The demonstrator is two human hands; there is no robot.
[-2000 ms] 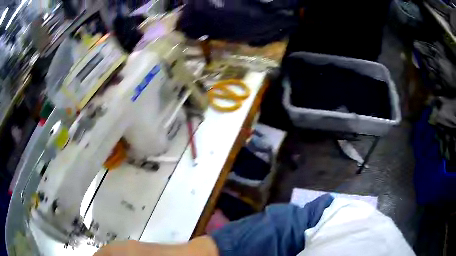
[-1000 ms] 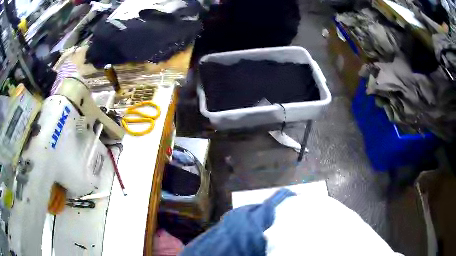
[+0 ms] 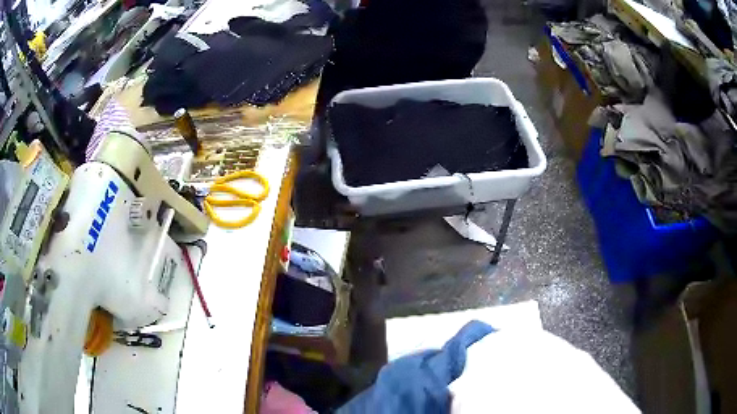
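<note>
Neither of my hands is in the picture. Nearest in front of me is a white sewing machine (image 3: 121, 242) with blue JUKI lettering, at the left on a white table (image 3: 230, 299) with a brown front edge. Scissors with orange-yellow loop handles (image 3: 234, 199) lie right of the machine. A thin dark red stick (image 3: 196, 281) lies near the machine head. A slim black tool (image 3: 139, 340) lies beside an orange part on the bed. The needle area is out of view.
A pale tub (image 3: 440, 190) of dark fabric stands on a metal leg beyond the table. Dark fabric (image 3: 242, 65) is heaped behind. A blue bin (image 3: 614, 218) with grey-brown fabric is at right. A smaller container (image 3: 311, 327) stands below the table edge. Blue and white clothing (image 3: 533, 376) fills the bottom.
The view has swung right and steadied, so the machine and table now sit further left. The bare forearm seen at the bottom two seconds ago is out of view.
</note>
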